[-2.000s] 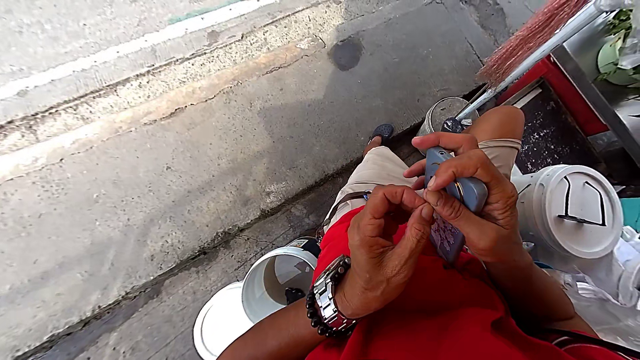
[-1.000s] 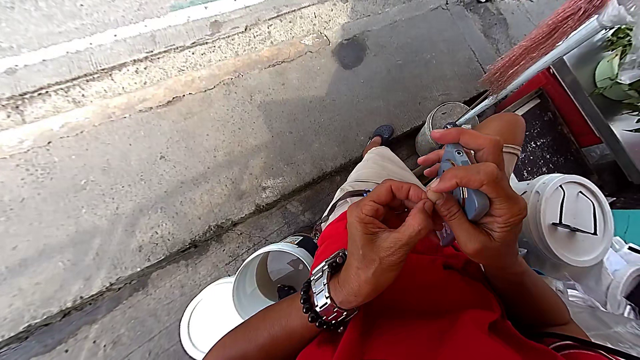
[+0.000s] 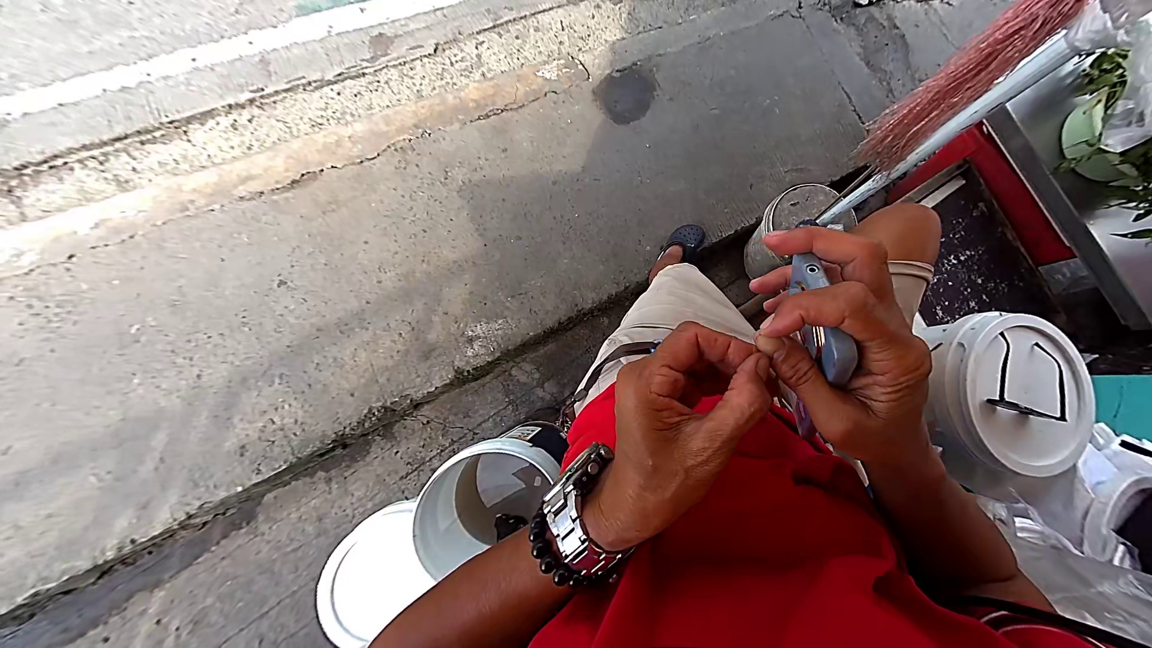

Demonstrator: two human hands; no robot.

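Observation:
My right hand (image 3: 855, 351) holds a small grey-blue folding tool or knife handle (image 3: 823, 324) against its palm and fingers; I cannot tell the exact kind. My left hand (image 3: 688, 423) has its thumb and forefinger pinched together, meeting the thumb and forefinger of my right hand. Something tiny may be between these fingertips, too small to make out. A metal wristwatch (image 3: 571, 522) and a black bead bracelet (image 3: 551, 549) are on my left wrist. Both hands are above my red shirt (image 3: 720, 567).
A white plastic bucket (image 3: 450, 504) and a round white lid (image 3: 360, 576) lie at lower left. On the right are a lidded white bucket (image 3: 1026, 396), clear plastic bags (image 3: 1062, 576), and a red-bristled broom (image 3: 972, 81) above a metal can (image 3: 774, 225). Leaves (image 3: 1093, 144) lie at upper right.
The grey-blue tool has turned a little more upright in my right hand since the earliest frame. The fingertips of both hands stay together.

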